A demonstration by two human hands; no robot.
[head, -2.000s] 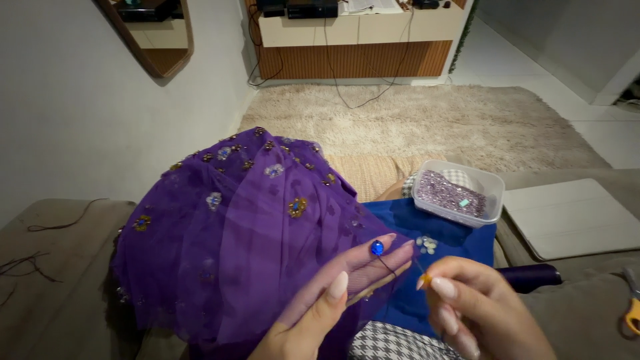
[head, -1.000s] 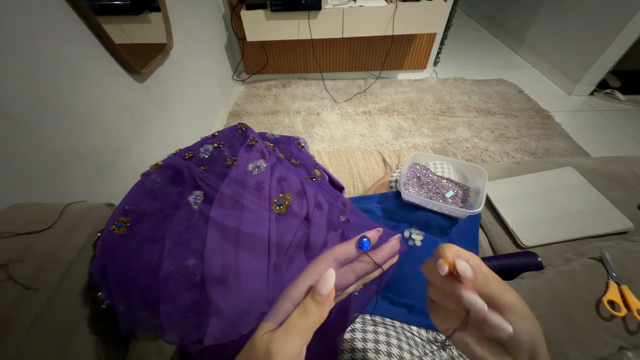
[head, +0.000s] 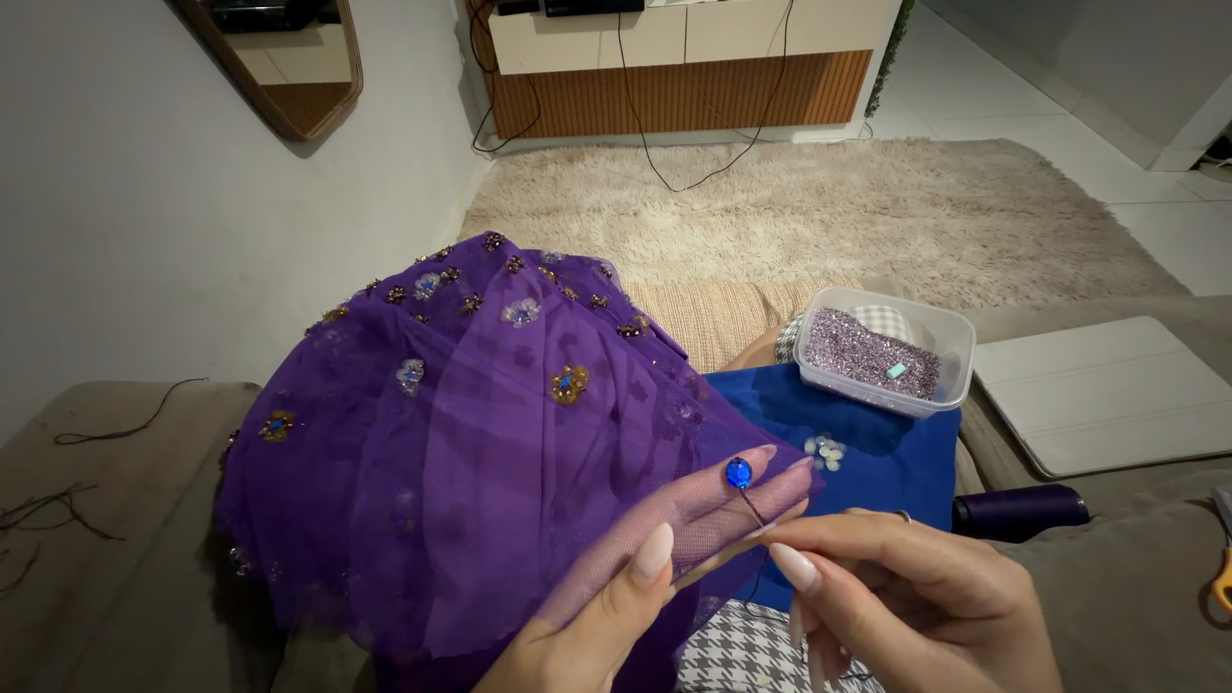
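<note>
Purple tulle fabric (head: 481, 462) with beaded flowers spreads over the lap. My left hand (head: 616, 597) holds its edge, fingers beneath the mesh and thumb on top. A round blue rhinestone (head: 738, 473) lies on the mesh over my left fingertips, and a dark thread (head: 752, 507) runs from it. My right hand (head: 905, 587) pinches that thread between thumb and index finger, beside the left fingers; whether a needle is in the pinch cannot be told. Pale sequins (head: 825, 452) lie in a small group on blue cloth (head: 881, 496), just beyond my hands.
A clear plastic container (head: 948, 371) of purplish beads stands on the blue cloth. To the right are a white tablet-like case (head: 1107, 395), a dark thread spool (head: 1020, 507) and orange-handled scissors (head: 1222, 577). Loose dark threads (head: 58, 510) lie on the sofa at left.
My right hand has moved left, close to the blue rhinestone and the left fingers. A second ago it was apart from them, with something orange at its fingertips. The left hand keeps its hold on the tulle.
</note>
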